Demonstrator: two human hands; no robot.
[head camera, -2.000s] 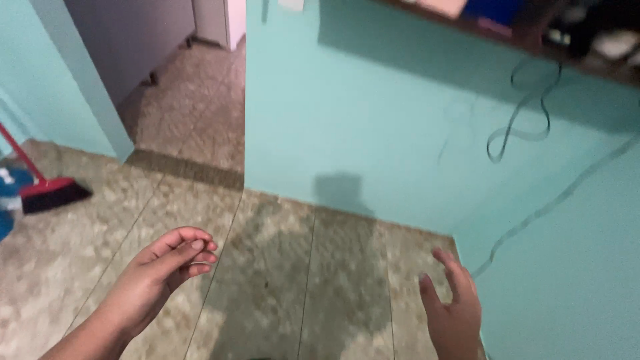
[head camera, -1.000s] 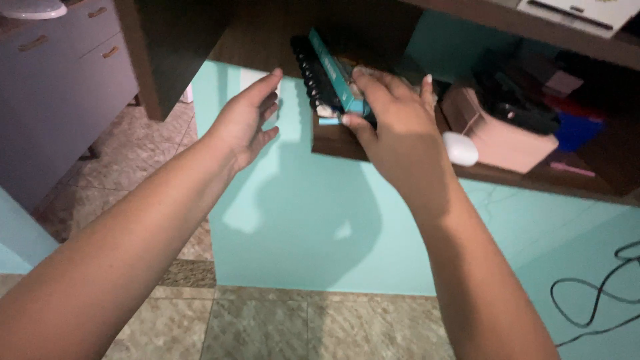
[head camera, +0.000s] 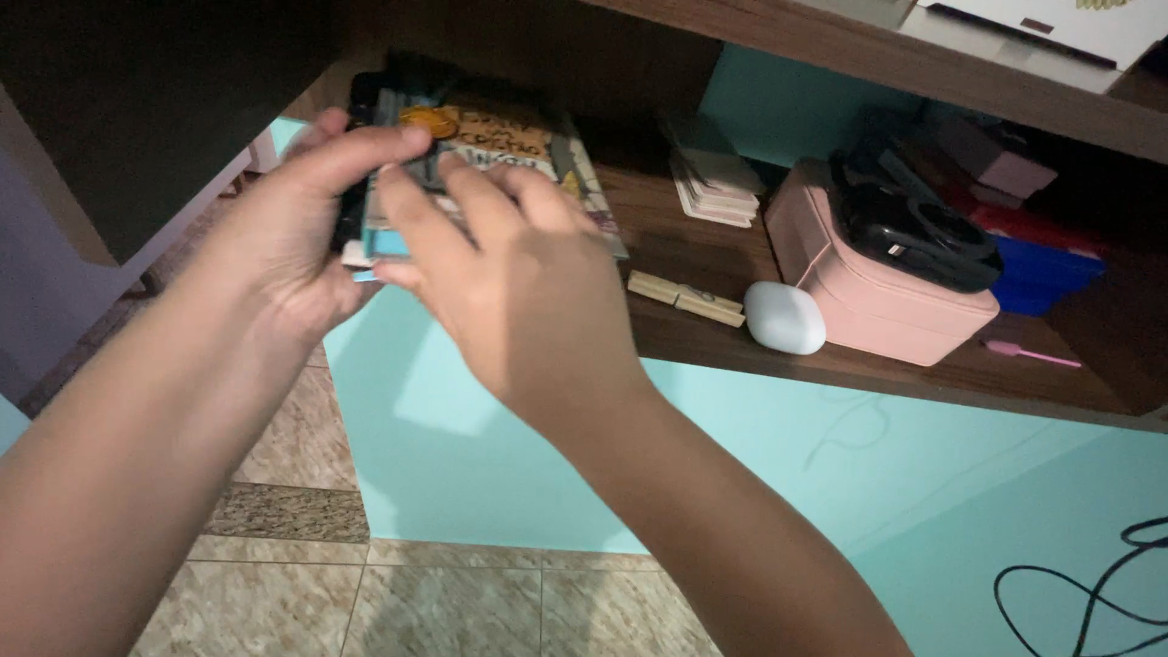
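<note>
A stack of books (head camera: 511, 137) with printed covers lies at the left end of a dark wooden shelf (head camera: 657, 338). My left hand (head camera: 319, 210) grips the stack's left side, its thumb on top by an orange round thing (head camera: 429, 121). My right hand (head camera: 520, 255) lies over the front of the stack, fingers on the cover. Its palm hides part of the books, so whether it grips them is unclear. Right of the stack are a wooden clothespin (head camera: 686, 298) and a white rounded case (head camera: 785, 318). Behind them is a small pile of cards (head camera: 716, 187).
A pink box (head camera: 885, 292) with a black glossy object (head camera: 917, 224) on top stands on the shelf. A blue box (head camera: 1045, 274) and a pink small brush (head camera: 1031, 353) are farther right. An upper shelf board (head camera: 821, 64) runs overhead. A black cable (head camera: 1090, 593) hangs at lower right.
My left hand has moved from beside the shelf onto the book stack. The stack's printed cover now faces up, where its teal edge showed before. The view has moved closer to the shelf.
</note>
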